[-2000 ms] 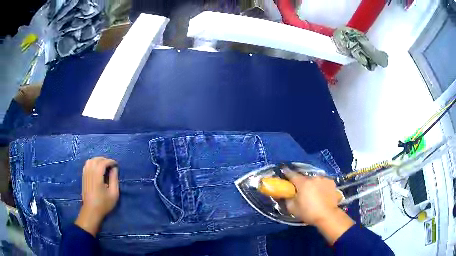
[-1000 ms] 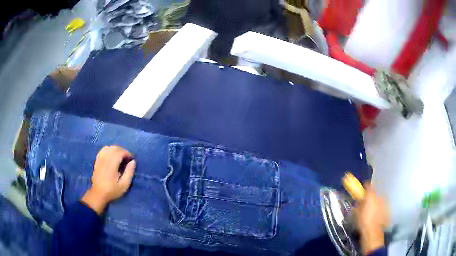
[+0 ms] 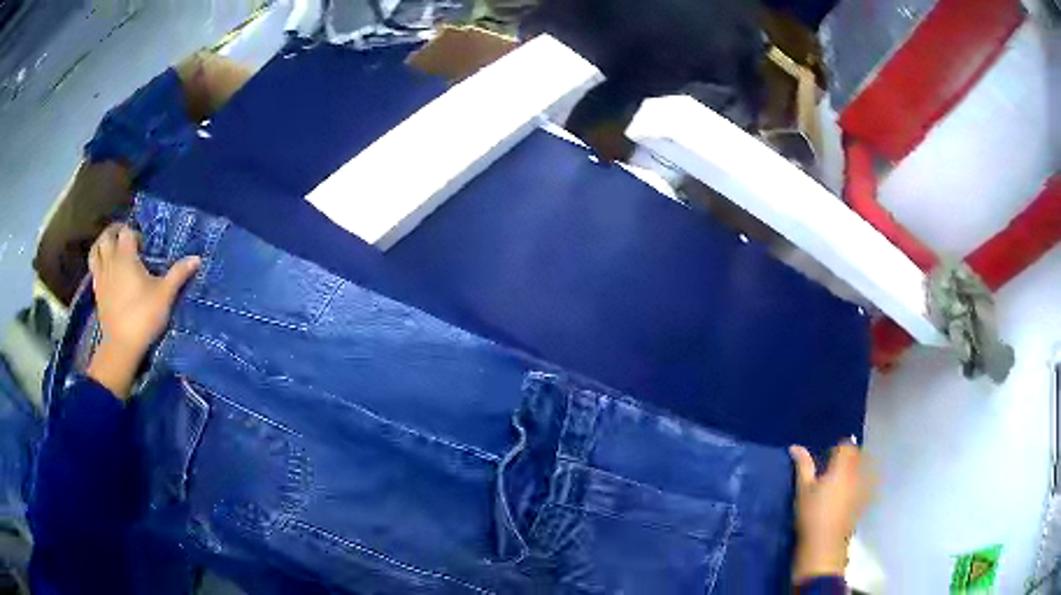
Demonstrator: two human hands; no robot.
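Observation:
The blue denim cargo jeans (image 3: pixel 396 372) lie lengthwise across the near part of the navy ironing table pad (image 3: pixel 559 267), with the waistband end at the left. A cargo pocket (image 3: pixel 652 500) shows at the lower right. My left hand (image 3: pixel 130 296) is at the waistband end, thumb spread on top, its fingers curled at the edge of the denim. My right hand (image 3: pixel 828 500) is at the right end of the visible denim, thumb apart from the fingers; its contact with the cloth is partly hidden. The steam iron is not in view.
Two long white arms (image 3: pixel 460 140) stand at the table's far edge, the right one (image 3: pixel 803 215) with a greyish cloth (image 3: pixel 968 320) on its end. Red pipes (image 3: pixel 931 81) are at the upper right. A cardboard box (image 3: pixel 460 52) and dark shapes lie beyond the table.
My left hand has moved from the middle of the denim to the waistband end. My right hand has let go of the iron and is at the denim's right end. The view has turned.

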